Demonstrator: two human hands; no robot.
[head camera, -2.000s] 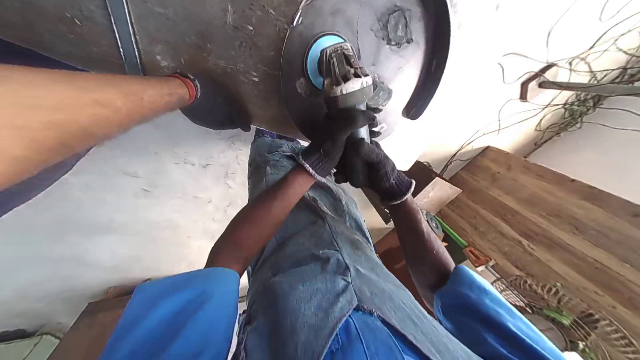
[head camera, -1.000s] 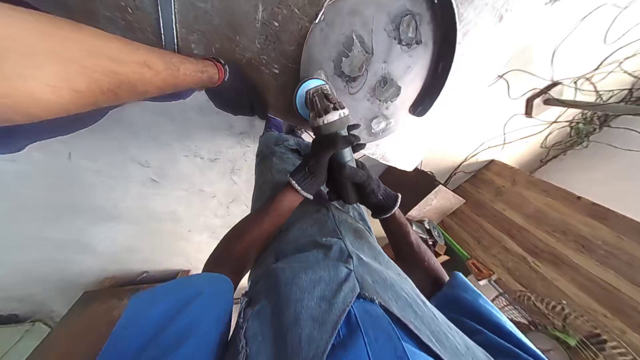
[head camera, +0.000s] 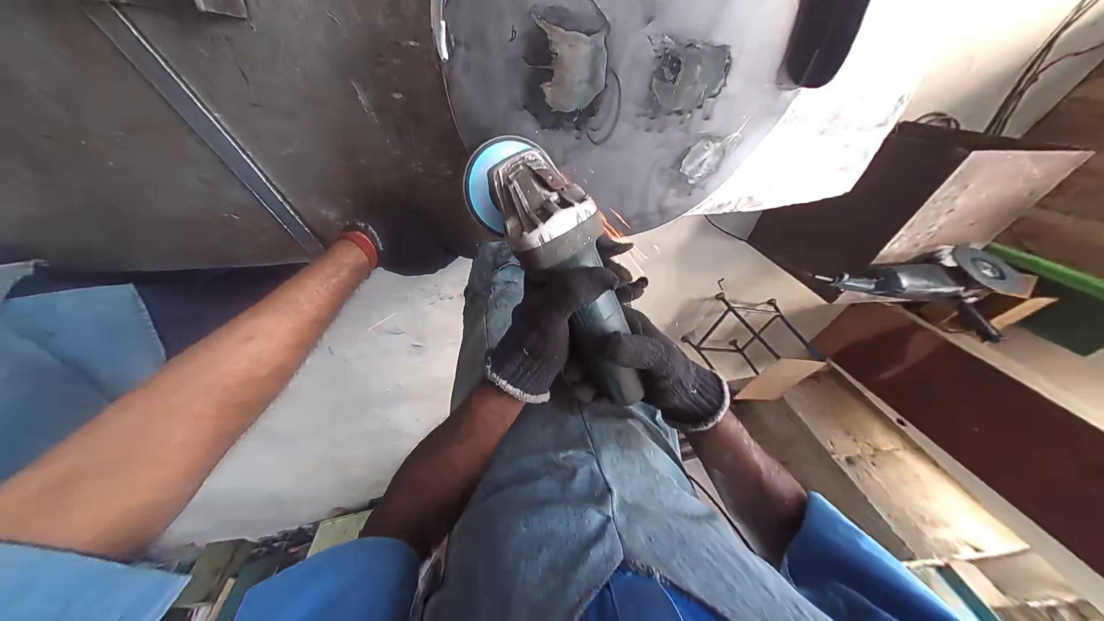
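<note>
My left hand (head camera: 552, 323), in a black knit glove, is closed around the front of an angle grinder's body (head camera: 565, 233). Behind it my right hand (head camera: 664, 371), gloved alike, grips the rear of the same body. A blue disc (head camera: 490, 185) on the grinder's head lies against the edge of a round grey metal plate (head camera: 638, 164), which has several rough patches. Orange sparks (head camera: 617, 228) fly to the right of the grinder's head. The disc's contact side is hidden.
Another person's arm (head camera: 233, 379) reaches in from the left, its gloved hand (head camera: 414, 241) at the lower edge of a large dark metal surface (head camera: 328, 112). At the right lie a second angle grinder (head camera: 923, 280), an open cardboard box (head camera: 983, 203) and a thin metal rod frame (head camera: 746, 328).
Sparks now show beside the grinder; none are plain in the earlier frames. The disc has moved off the plate's patched area to its edge. The view has shifted.
</note>
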